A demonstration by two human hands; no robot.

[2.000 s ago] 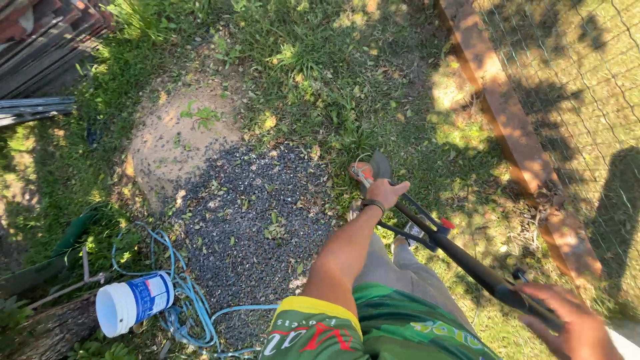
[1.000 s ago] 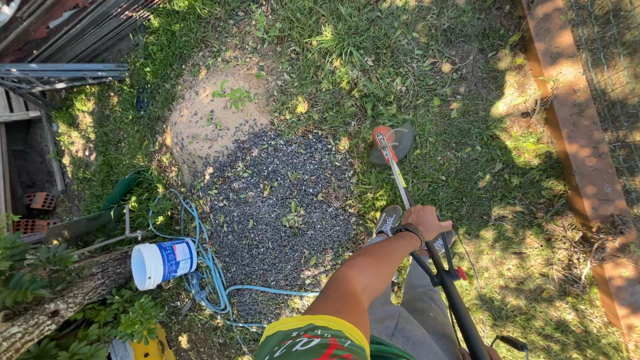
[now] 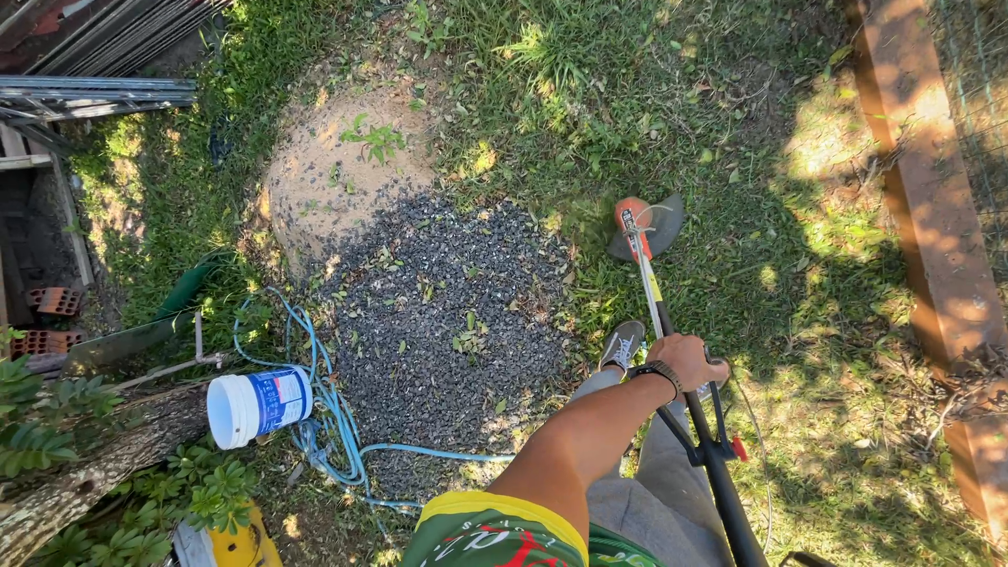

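Note:
My left hand (image 3: pixel 687 362), with a dark watch on its wrist, grips the front loop handle of a string trimmer (image 3: pixel 717 472). The black shaft runs down to the bottom edge. The trimmer's orange head (image 3: pixel 633 228) and dark round guard (image 3: pixel 668 224) are low over the grass, right of the dark gravel pile (image 3: pixel 449 331) and ahead of my shoes. A thin cord is tied around the head. My right hand is out of view.
A sand mound (image 3: pixel 354 165) adjoins the gravel. At left lie a white bucket (image 3: pixel 260 403), a tangled blue hose (image 3: pixel 335 425), a tree trunk (image 3: pixel 102 457), hollow bricks (image 3: pixel 47 342) and metal bars (image 3: pixel 94 90). An orange-brown beam (image 3: pixel 937 197) and wire mesh border the right side.
The trimmer head, beside my feet two seconds ago, has swung out ahead of them over the grass. My right hand, seen on the right then, has left the view. The view has shifted.

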